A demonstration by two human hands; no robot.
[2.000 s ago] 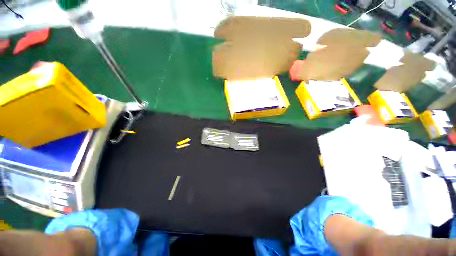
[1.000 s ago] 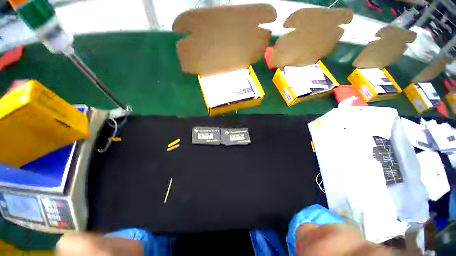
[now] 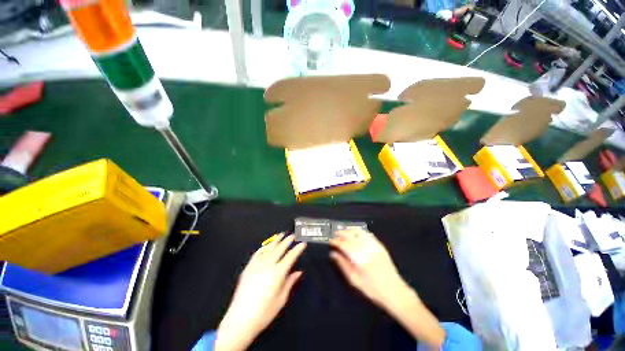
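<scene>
Two dark grey-black cards with white print lie side by side on the black mat. The left card (image 3: pixel 312 231) shows almost whole. The right card (image 3: pixel 351 225) is partly covered by my right hand. My left hand (image 3: pixel 268 277) is bare, fingers apart, with its fingertips at the lower left edge of the left card. My right hand (image 3: pixel 365 262) is bare, its fingertips on or at the right card; whether they grip it cannot be told. Blue sleeves show at both wrists.
A closed yellow box (image 3: pixel 82 214) sits on the blue-topped scale (image 3: pixel 103 277) at left. Open yellow boxes (image 3: pixel 327 168) with raised brown lids line the green surface. A white plastic bag (image 3: pixel 500 274) is at right. A signal light (image 3: pixel 123 65) leans top left; a fan (image 3: pixel 316 38) stands behind.
Both hands have moved forward from the bottom edge to the black cards. The view has shifted, so the fan and more of the signal light now show.
</scene>
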